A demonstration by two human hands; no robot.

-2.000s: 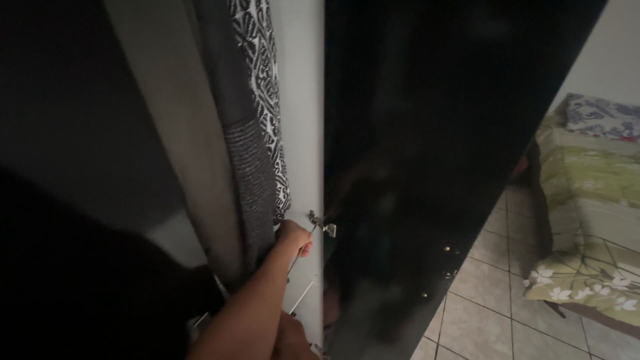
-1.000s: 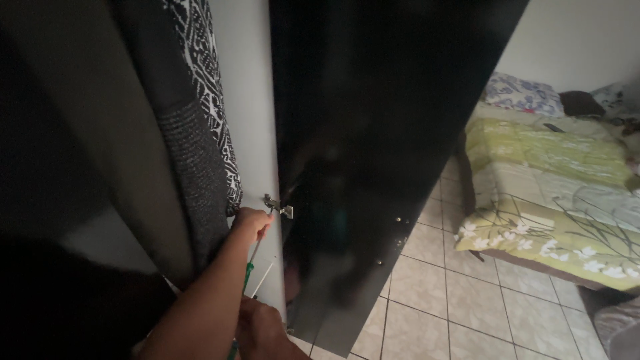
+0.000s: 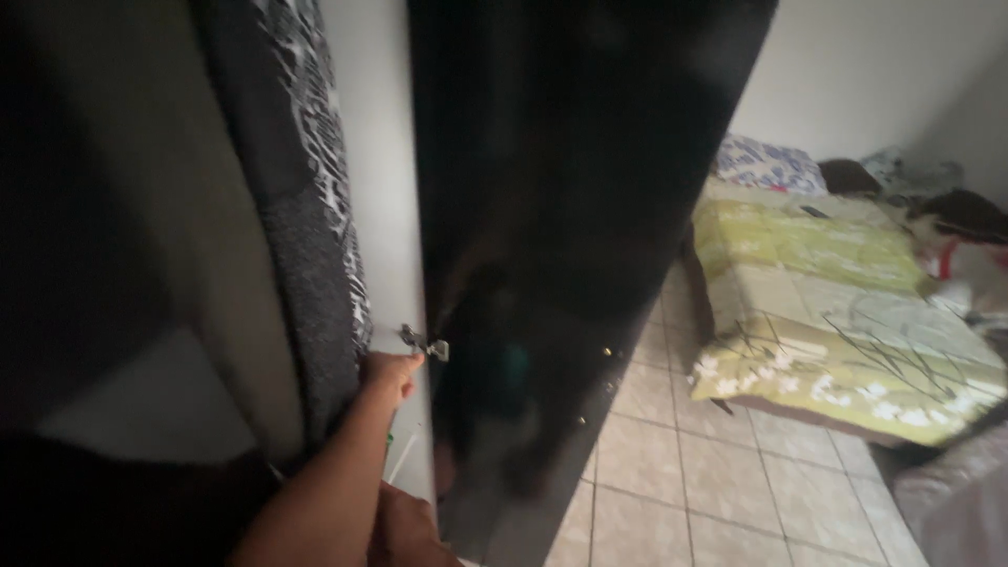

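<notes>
My left hand (image 3: 391, 374) reaches up from the bottom left, its curled fingers against a metal cabinet hinge (image 3: 425, 343) between the white side panel (image 3: 386, 197) and the glossy black door (image 3: 543, 197). Whether the fingers pinch the hinge or a tool shaft cannot be told. Lower down, my right hand (image 3: 409, 524) is partly hidden behind the left forearm. A bit of a green-handled tool, probably a screwdriver (image 3: 390, 441), shows between the two hands; its grip is hidden. A thin light rod or streak (image 3: 403, 459) lies along the panel beside it.
Dark and patterned clothes (image 3: 315, 197) hang close to my left forearm. The black door stands open, with small metal fittings (image 3: 606, 351) near its far edge. Beyond it are a tiled floor (image 3: 646, 472) and a bed with a green floral cover (image 3: 819, 307).
The view has swung to the right, bringing more of the bed in. My left hand stays at the hinge. Less of the green tool shows than a second ago.
</notes>
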